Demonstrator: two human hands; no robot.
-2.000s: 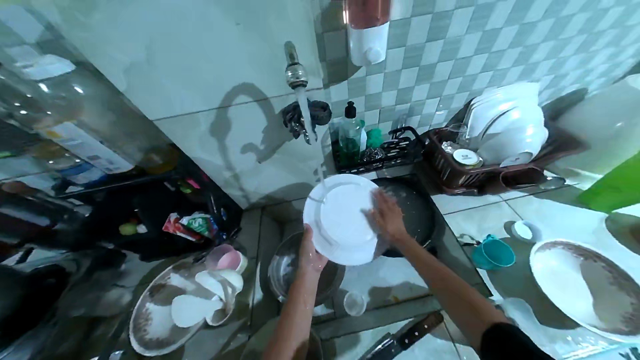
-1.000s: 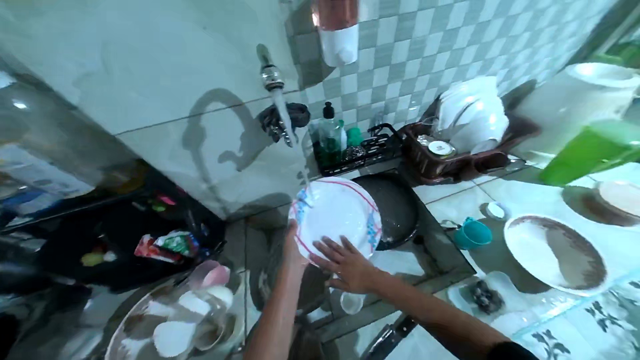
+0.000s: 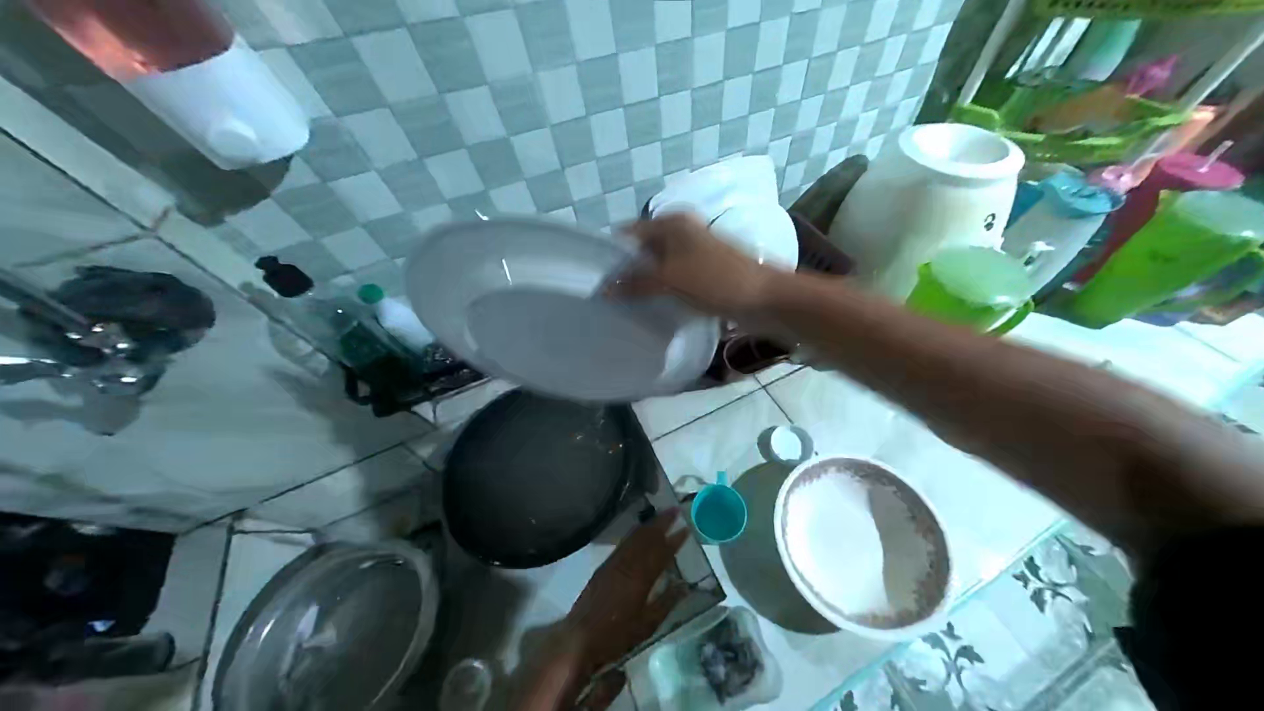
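Note:
My right hand (image 3: 686, 262) grips the right edge of a white plate (image 3: 563, 321), which is tilted in the air before the tiled wall, near the brown dish rack (image 3: 820, 247) with its white dishes (image 3: 755, 212). My left hand (image 3: 632, 583), fingers apart, is low over the sink's right edge and holds nothing visible. A black frying pan (image 3: 538, 479) lies to the upper left of that hand. Further left stands a round basin (image 3: 331, 632) that looks full of water. The metal faucet (image 3: 109, 365) is on the wall at the left.
On the counter at right are a teal mug (image 3: 719, 513), a large patterned bowl (image 3: 864, 543) and a clear container (image 3: 711, 657) with dark contents. Behind them stand a white water dispenser (image 3: 928, 202) and green pitchers (image 3: 973, 286). Bottles (image 3: 370, 331) stand by the wall.
The plate was in both hands beneath the faucet; my right hand alone now holds it, farther right near the rack. My left hand has let go of it. The view has swung right.

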